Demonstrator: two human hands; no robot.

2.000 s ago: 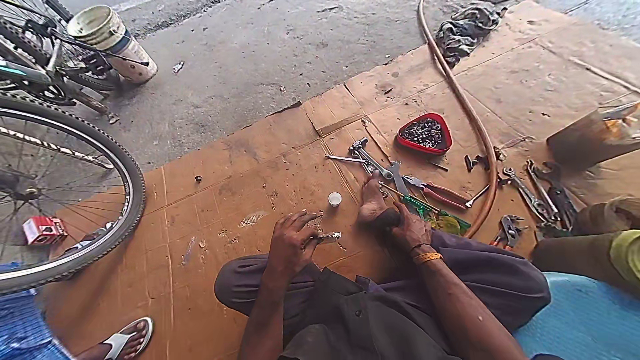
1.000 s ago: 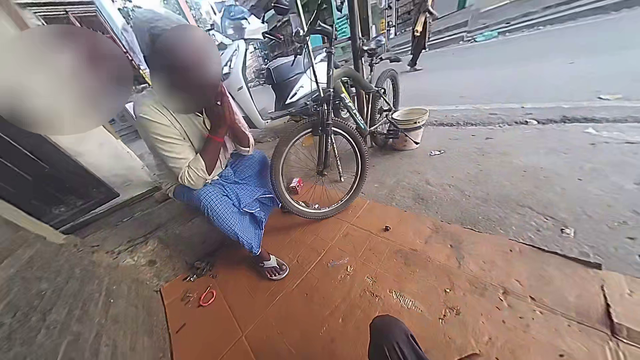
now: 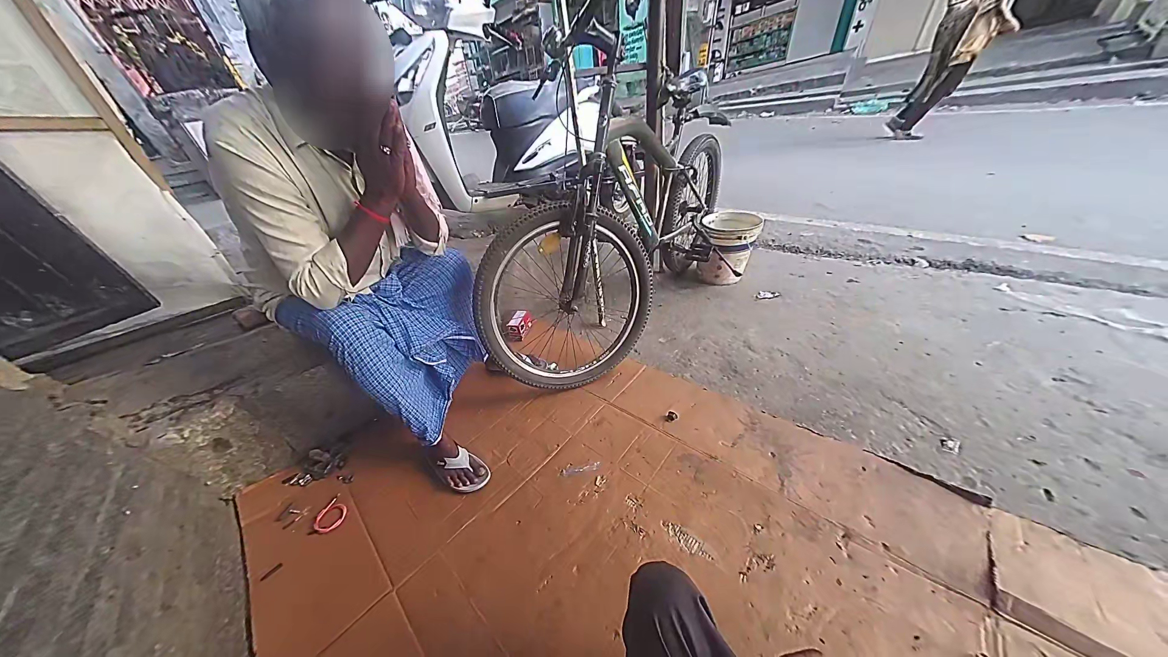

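Note:
Neither of my hands can be made out in the head view; only my dark-trousered knee shows at the bottom edge, with a sliver of skin just right of it that I cannot identify. Past the knee lies brown cardboard on the ground. A bicycle's front wheel stands at the cardboard's far edge, and a small red box is seen by its spokes. On the cardboard at the left are a red ring-shaped piece and a heap of small dark parts. One small dark piece lies alone nearer the middle.
A person in a blue checked cloth sits left of the bicycle, hands together at the face, one sandalled foot on the cardboard. Behind are a parked scooter and a dirty white bucket. Another person is on the road.
The view has swung up and left, away from my hands, the tools and the red tray of small parts seen two seconds ago. The seated person keeps hands at the face.

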